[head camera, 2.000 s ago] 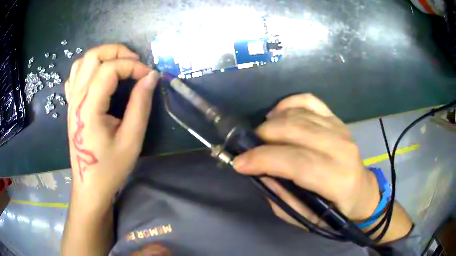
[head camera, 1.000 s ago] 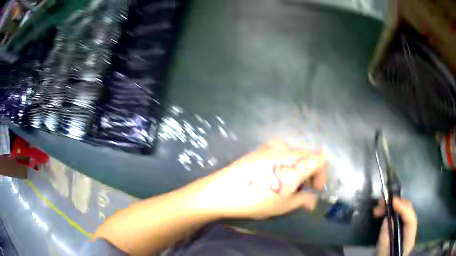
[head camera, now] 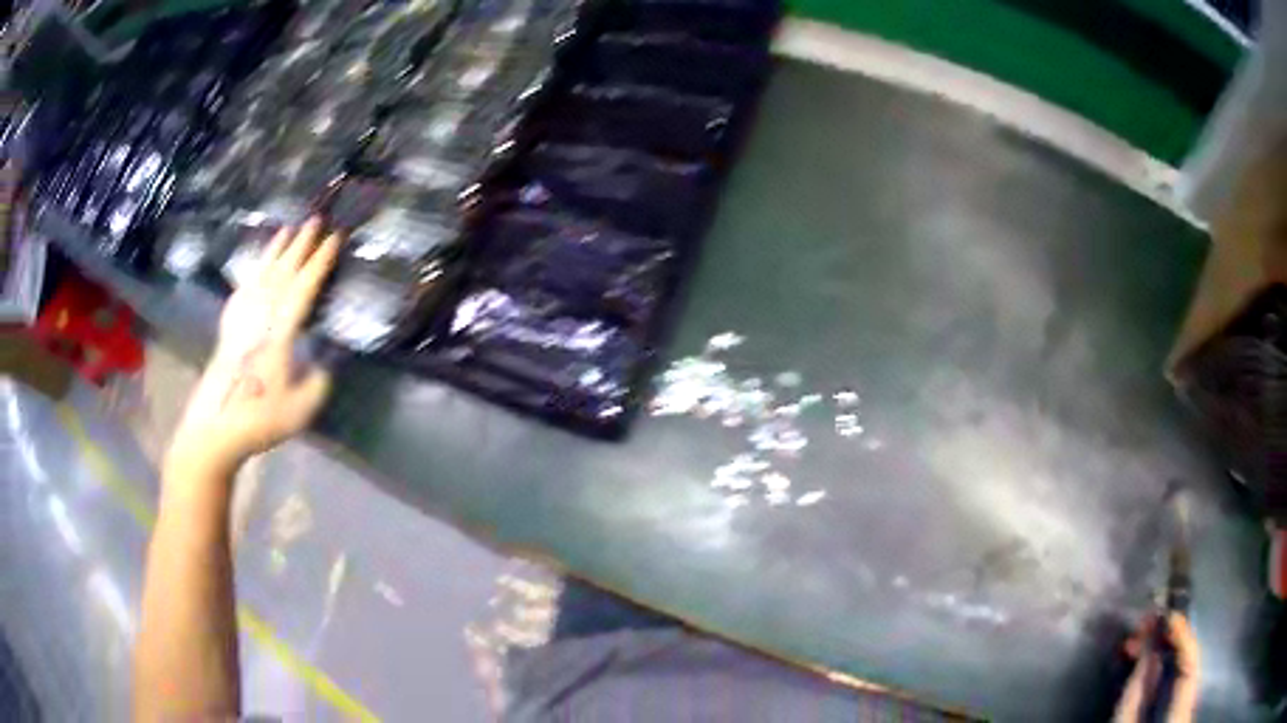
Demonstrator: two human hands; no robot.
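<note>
My left hand (head camera: 261, 360) is at the near edge of the black blister tray (head camera: 579, 254) on the left, fingers spread over silvery boards (head camera: 367, 290) lying in it. Blur hides whether the fingertips touch a board; nothing shows held. My right hand (head camera: 1160, 664) is small, blurred and partly cut off at the lower right. It holds the soldering iron (head camera: 1174, 572), tip pointing away from me. A loose pile of small clear-silver components (head camera: 755, 424) lies on the dark green mat, right of the tray.
The dark green bench mat (head camera: 932, 269) runs to a pale strip (head camera: 974, 102) at the far side. A dark box (head camera: 1242, 381) stands at the right edge, by a brown panel. A red object (head camera: 88, 332) is at far left, beside the grey floor (head camera: 381, 565).
The view has swung left. My left hand has left the blue board and moved left to the tray. The board is out of sight. My right hand still holds the iron, now farther from my left hand.
</note>
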